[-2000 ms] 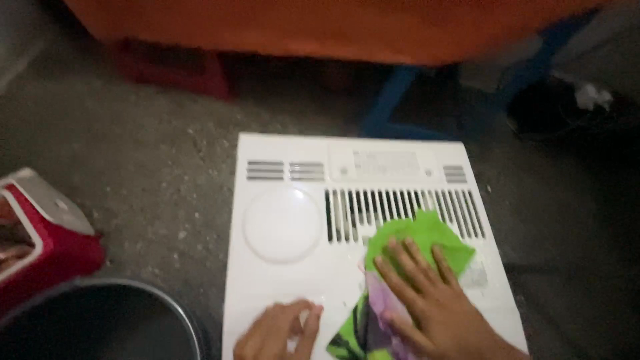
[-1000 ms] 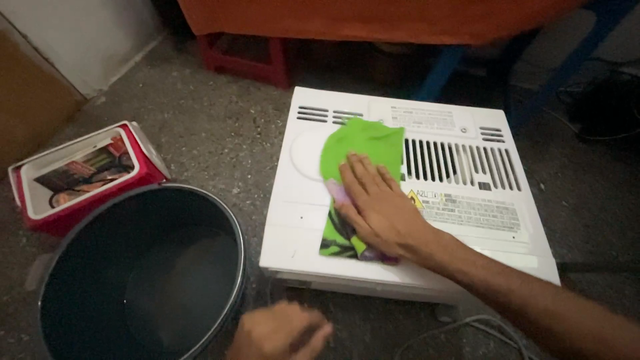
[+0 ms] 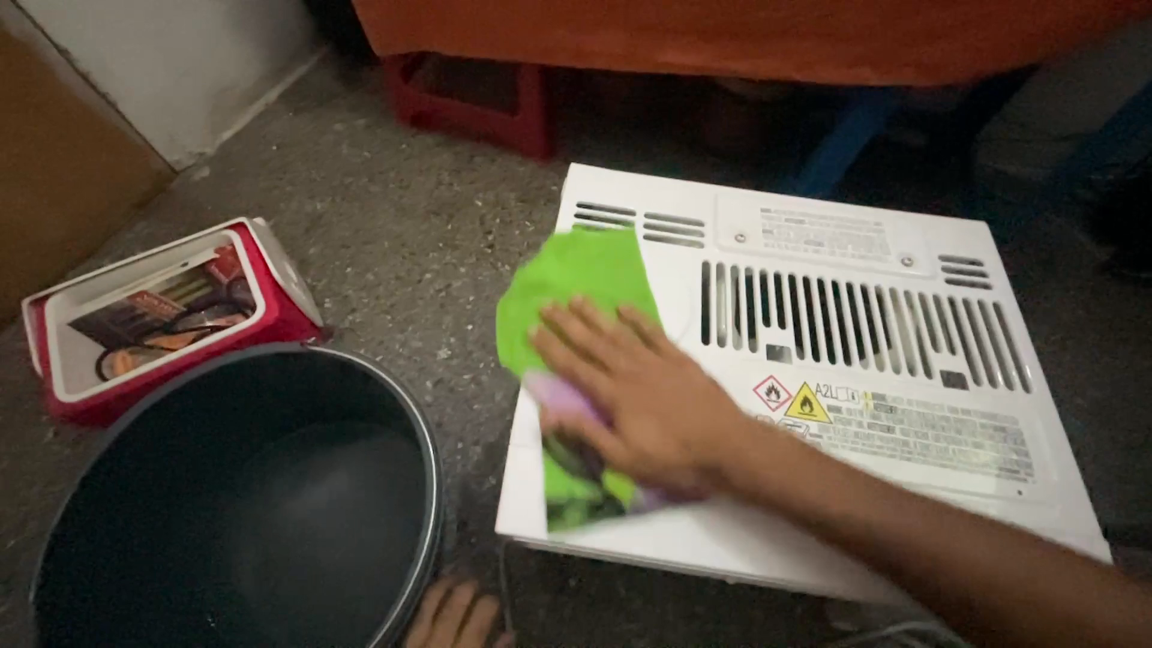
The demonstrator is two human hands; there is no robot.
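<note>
My right hand [image 3: 643, 396] presses with spread fingers on a bright green cloth [image 3: 576, 279] with purple and dark patterned parts. The cloth lies against the left part of a white appliance panel [image 3: 909, 216], over its left edge and partly over a slotted vent. The panel has long vent slots [image 3: 864, 315], small screws and printed flammability warning labels [image 3: 805, 405]. At the bottom edge, only the fingers of my left hand [image 3: 454, 616] show, close beside the rim of a dark round bucket [image 3: 427, 477]; the rest of that hand is out of view.
Left of the bucket stands a red and white cooler box [image 3: 292, 297] with items inside. A red plastic stool [image 3: 468, 112] and blue legs [image 3: 841, 144] are under an orange cloth [image 3: 720, 36]. A wall [image 3: 189, 72] rises at upper left, and a cable [image 3: 891, 634] lies low right.
My right hand and the green cloth have moved left across the panel, from the long vent slots to its left edge. The view has swung, bringing the cooler box and bucket further in.
</note>
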